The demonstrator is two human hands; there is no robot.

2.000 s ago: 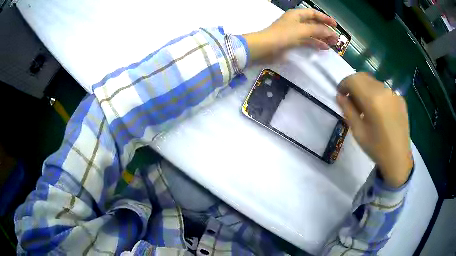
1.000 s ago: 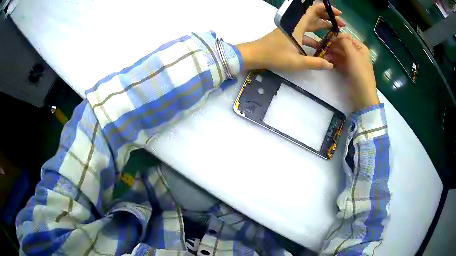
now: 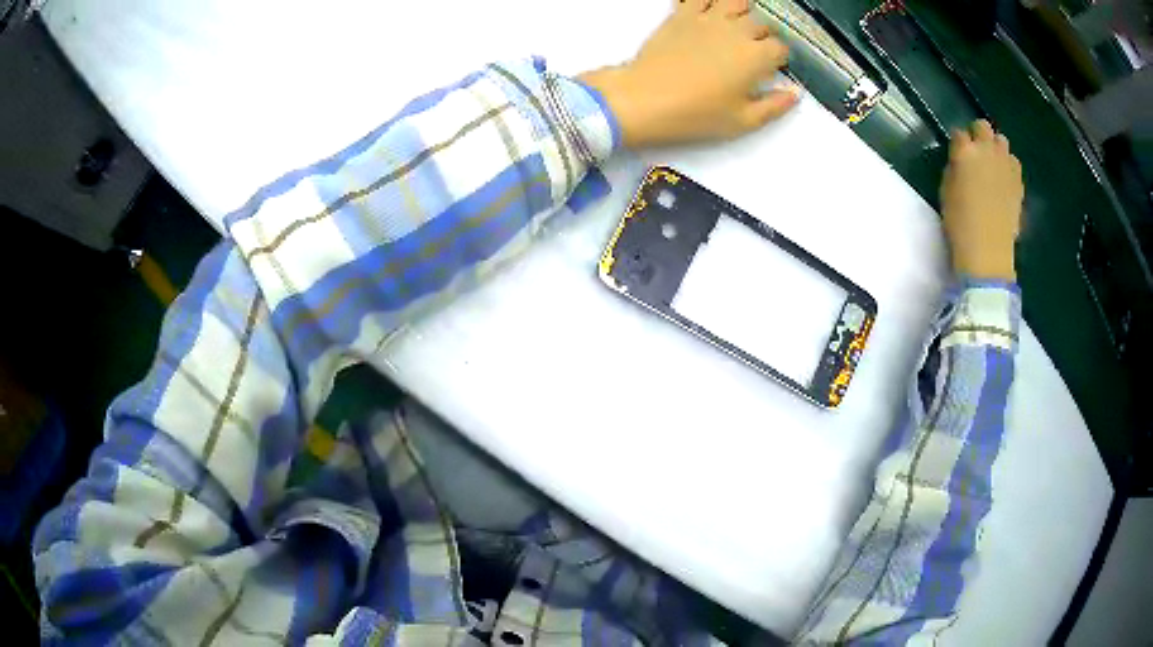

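A phone middle frame lies flat on the white surface, black with a silver rim, a big rectangular opening and orange-gold patches at both ends. My left hand is beyond its upper left end, not touching it, thumb apart and nothing visible in it. My right hand is at the right edge of the white surface beside the green belt, seen from the back. Its fingertips are curled away, so I cannot tell if they hold anything. Another frame's end shows on the belt side, near my left hand.
The white table curves along the green belt. A dark frame lies on the belt at the top, and a thin dark outline shows at far right. A silver rail runs along the belt at the top. A grey cabinet stands at left.
The frame that was raised between both hands is out of them. My hands have moved apart, the right one towards the belt. The frame on the table has barely moved.
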